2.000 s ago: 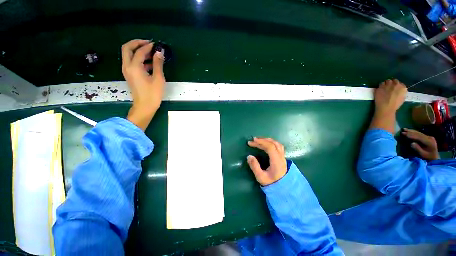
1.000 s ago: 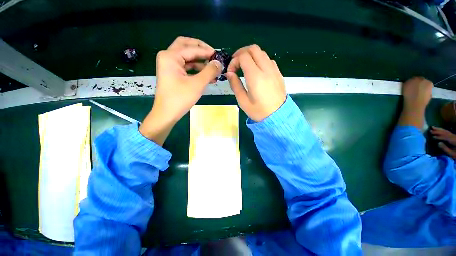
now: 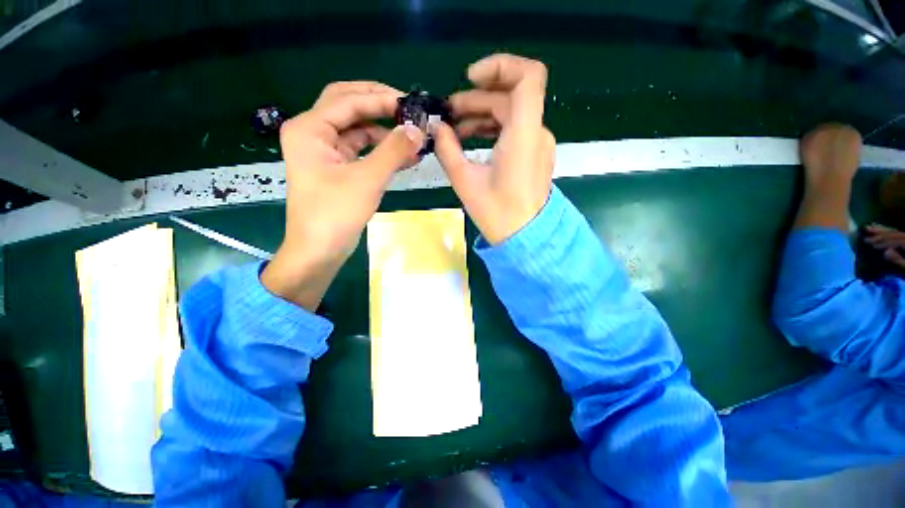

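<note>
A small round black unit (image 3: 423,111) with pale spots is held over the dark green belt, just beyond the white rail. My left hand (image 3: 342,164) grips it from the left between thumb and fingers. My right hand (image 3: 501,149) touches its right side with the thumb; the index finger is raised and bent. Whether a strip lies between the fingers cannot be told. The centre sheet stack (image 3: 425,337), white with a yellowish top, lies below my hands on the green bench.
Another black unit (image 3: 268,120) sits on the belt (image 3: 635,60) left of my hands. The left sheet stack (image 3: 121,367) and a thin white stick (image 3: 223,238) lie on the bench. The white rail (image 3: 675,152) crosses the view. A neighbour's hand (image 3: 830,159) rests over it at right.
My left hand first held the unit alone; my right hand came up from the bench to it. Since the last earlier frame, my right index finger has lifted off the unit.
</note>
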